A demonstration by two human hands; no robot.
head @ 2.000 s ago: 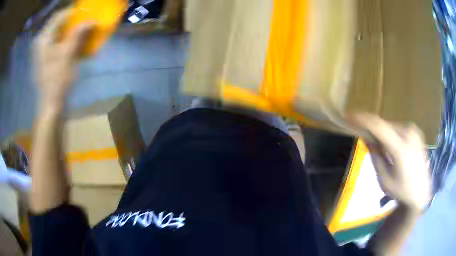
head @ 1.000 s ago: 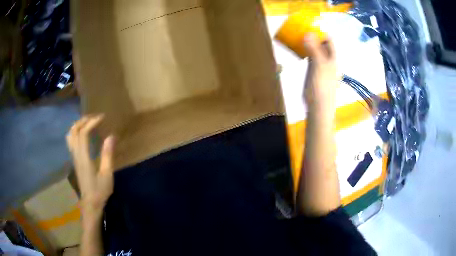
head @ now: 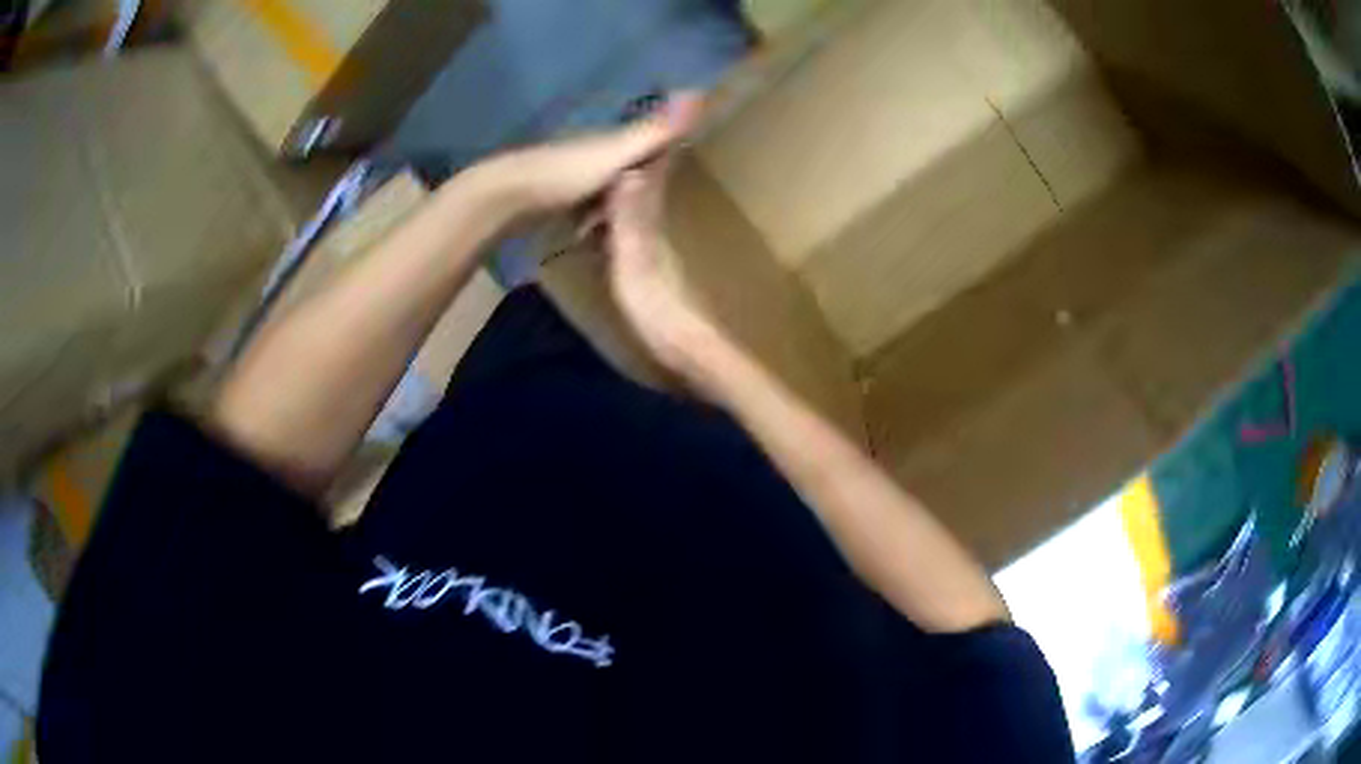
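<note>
A large open cardboard carton stands tilted at the upper right, its empty inside facing me. My left hand reaches across to the carton's near left corner, with its fingertips at the edge. My right hand lies against the outside of the carton's left side, fingers pointing up, just below my left hand. Both hands are blurred and close together or touching. I cannot tell whether either one grips the cardboard. No tape roll is clearly seen in either hand.
Other cartons stand at the left, some with orange tape. Grey floor shows beyond my hands. At the lower right are a white sheet with orange tape, green bench top and shiny plastic bags.
The carton now sits farther right and is turned. My hands, apart before on either side, have come together at its left edge. The orange tape roll seen in my right hand no longer shows there.
</note>
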